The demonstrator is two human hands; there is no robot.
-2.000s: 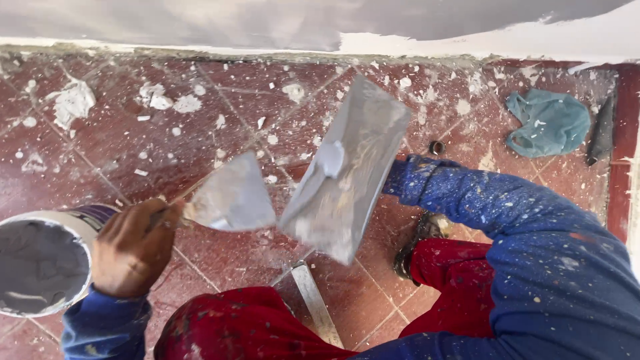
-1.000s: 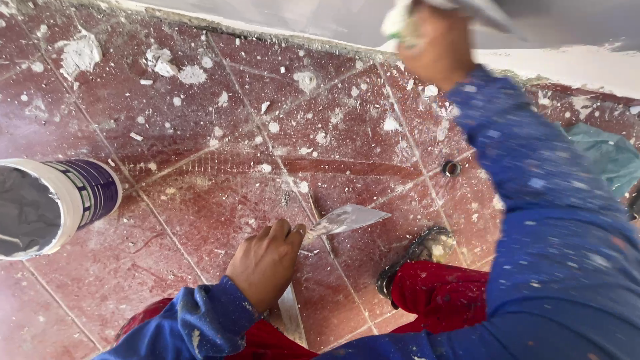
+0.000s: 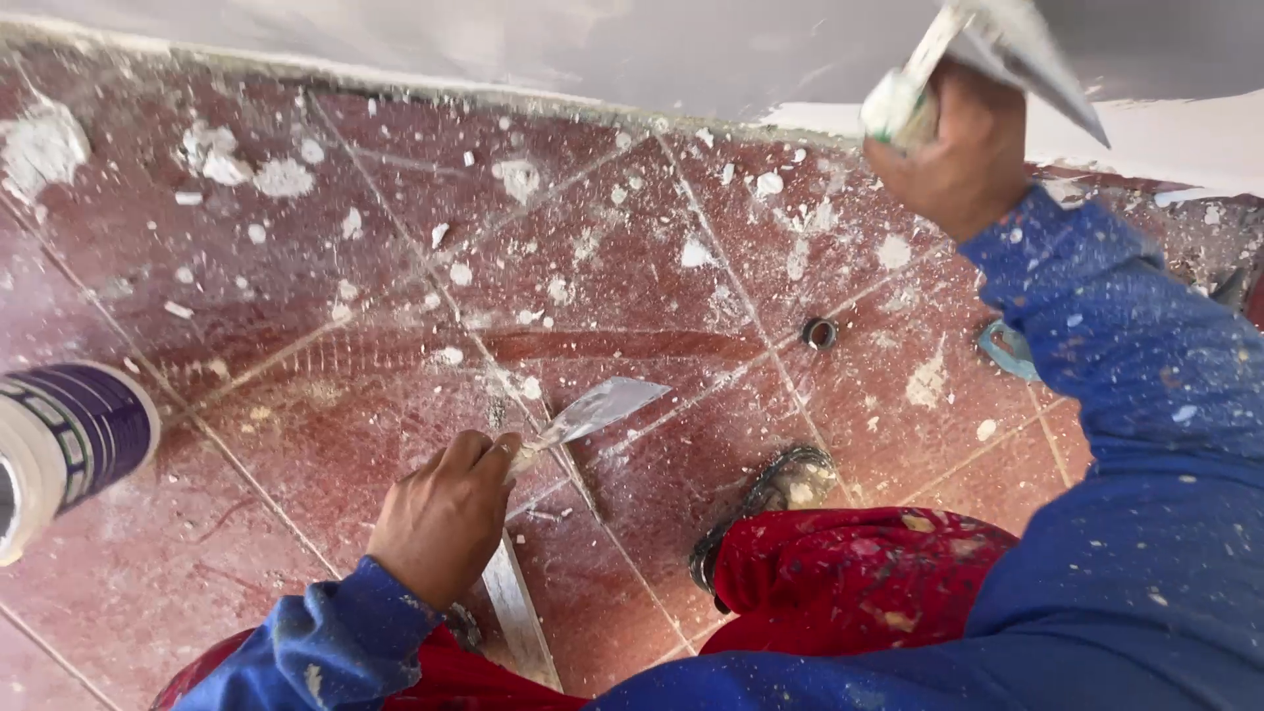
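Observation:
My left hand (image 3: 446,518) is closed around the handle of a putty knife (image 3: 604,407), its thin blade pointing right over the tiled floor. Up at the wall, my right hand (image 3: 953,148) grips the handle of a wide metal plastering trowel (image 3: 1032,61). The trowel's plate is seen nearly edge-on against the grey wall (image 3: 632,44); whether it touches the wall I cannot tell. A bucket (image 3: 94,425) with a dark blue label is partly in view at the left edge, and little of its inside shows.
Red floor tiles (image 3: 612,286) bear white splatters and crumbs. A dark ring (image 3: 819,334) lies right of centre, and part of a blue-green plastic item (image 3: 1007,351) shows beside my right sleeve. A flat strip (image 3: 518,612) lies near my legs. My shoe (image 3: 765,504) is below the ring.
My right hand has gone from low over the floor up to the wall with the trowel. My left hand has moved right, away from the bucket, with the putty knife. The view has shifted.

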